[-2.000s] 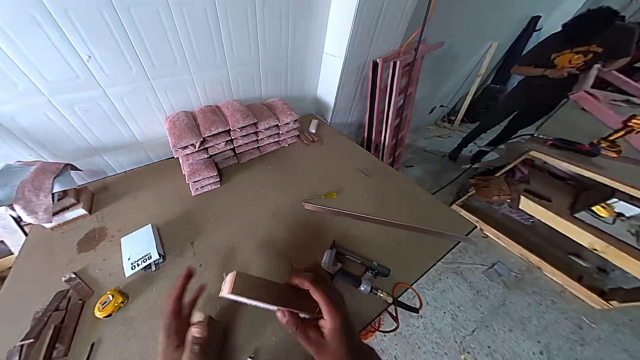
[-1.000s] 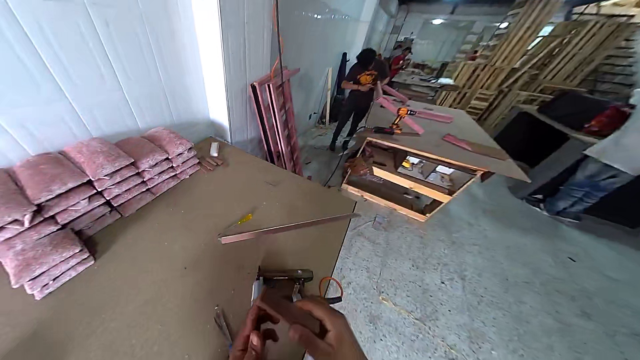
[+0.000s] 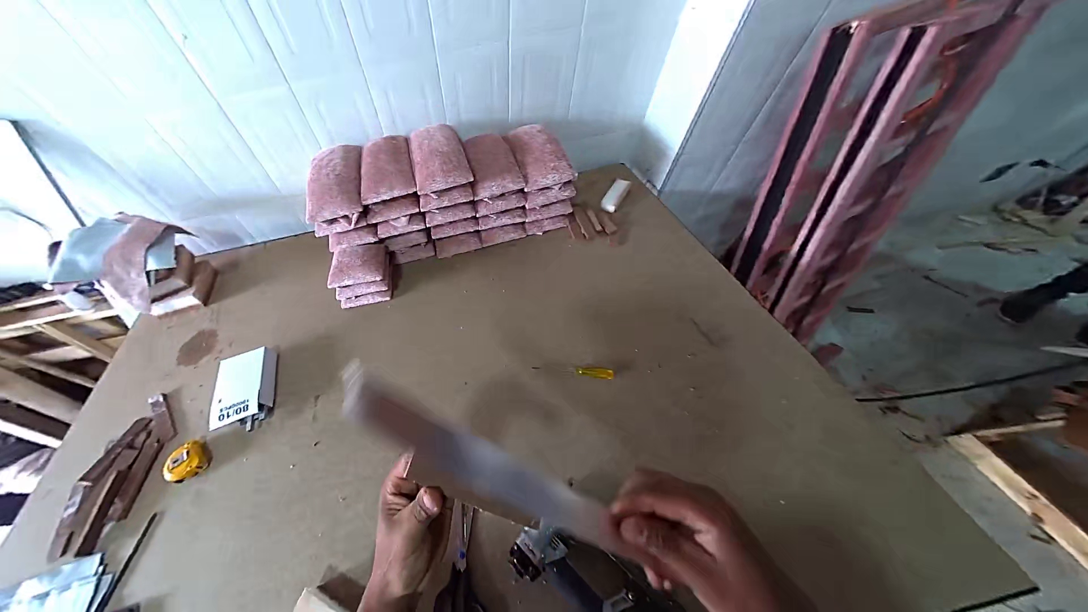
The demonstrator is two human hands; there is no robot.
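My right hand (image 3: pixel 688 535) grips the near end of a long thin strip (image 3: pixel 476 459), blurred by motion, which slants up to the left. My left hand (image 3: pixel 412 527) holds a small wooden block (image 3: pixel 472 493), partly hidden behind the strip. Below the block, scissors (image 3: pixel 461 569) with dark handles lie on the table. Beside them, partly under the strip and my right hand, is a pneumatic nailer or stapler (image 3: pixel 552 561). A screwdriver with a yellow handle (image 3: pixel 595 372) lies beyond my hands.
Pink filled packets (image 3: pixel 442 187) are stacked by the wall on the brown table (image 3: pixel 510 323). At left are a white box (image 3: pixel 242 387), a yellow tape measure (image 3: pixel 185 461) and wood strips (image 3: pixel 115 484). Pink wooden frames (image 3: pixel 850 170) lean at right.
The long strip, lying on the table beside the screwdriver in earlier frames, is now in my right hand. My left hand has the wooden block. The view has swung back left.
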